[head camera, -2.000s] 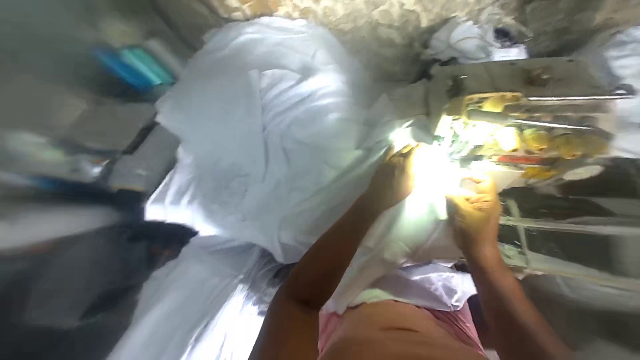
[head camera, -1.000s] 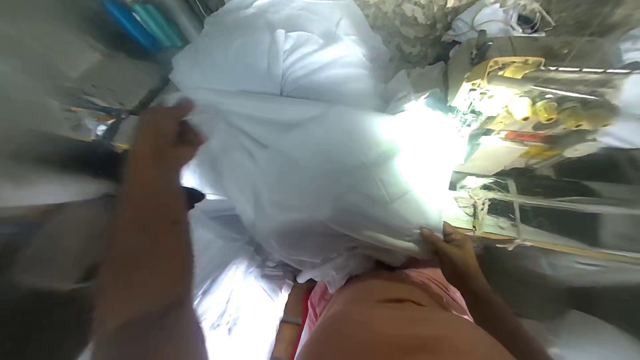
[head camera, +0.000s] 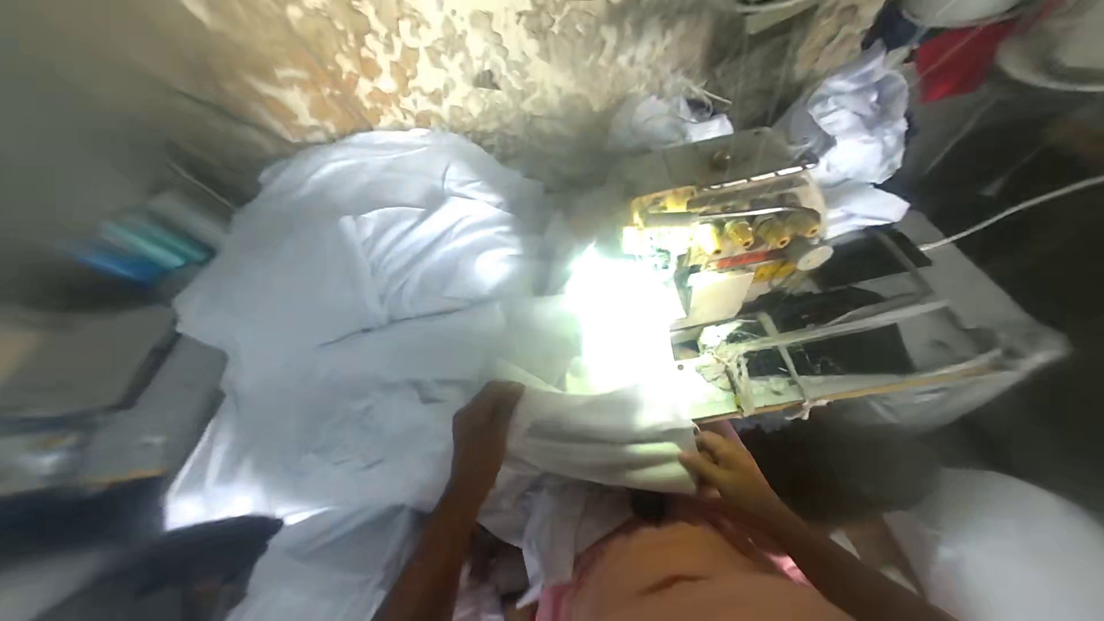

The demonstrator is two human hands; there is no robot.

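Observation:
White fabric (head camera: 595,431) stretches between my two hands in front of a sewing machine (head camera: 742,216), most likely an overlock. My left hand (head camera: 487,423) grips the cloth at its left side. At the right edge, my right hand (head camera: 724,466) pinches the fabric with thumb and fingers, just below the machine table's front edge. A bright lamp glare hides the needle area and part of the cloth. The rest of the white fabric is heaped in a large pile (head camera: 345,259) to the left of the machine.
A rough, peeling wall (head camera: 431,60) stands behind. Crumpled white cloth (head camera: 854,121) lies beyond the machine. The wooden table edge (head camera: 897,388), with thread tangles, runs to the right. Blurred blue and green objects (head camera: 147,246) are at the left.
My left hand has come from the far left of the pile to the cloth near my body. My right hand stays at the fabric's right edge. The view has shifted.

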